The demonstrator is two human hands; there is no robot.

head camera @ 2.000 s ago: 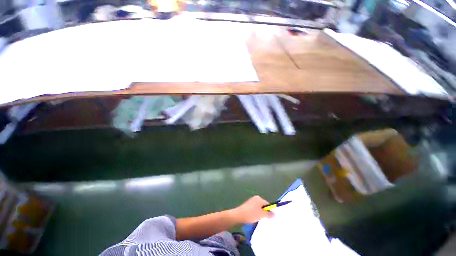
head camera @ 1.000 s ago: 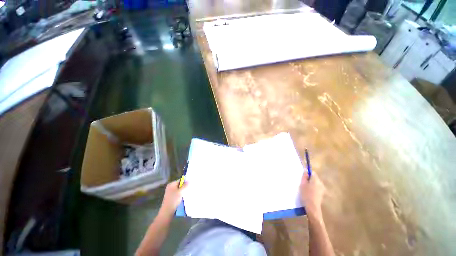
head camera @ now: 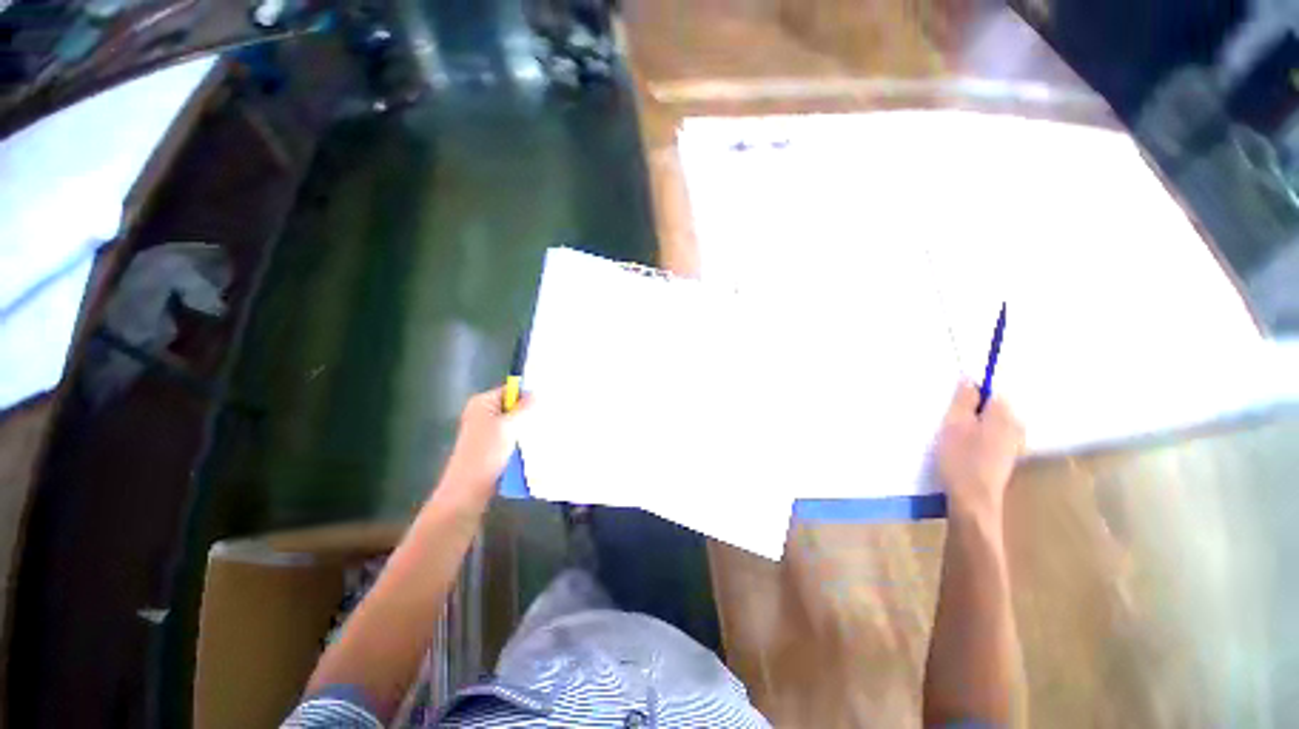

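Observation:
A blue clipboard folder lies open between my hands, with white sheets on it; their writing is washed out by glare. My left hand grips the folder's left edge and also holds a short yellow and black pen. My right hand grips the right edge and holds a slim dark blue pen pointing up. The folder is over the table's left edge, in front of the white marker paper. The sheets' right side blends into the marker paper.
The brown cutting table runs along the right, with a metal strip across it. A cardboard box stands at the lower left on the green floor. Another table with white paper is at the far left.
I have moved forward along the table, so the marker paper is now close beyond the folder and the box has dropped to the lower left. Both hands still hold the folder and pens.

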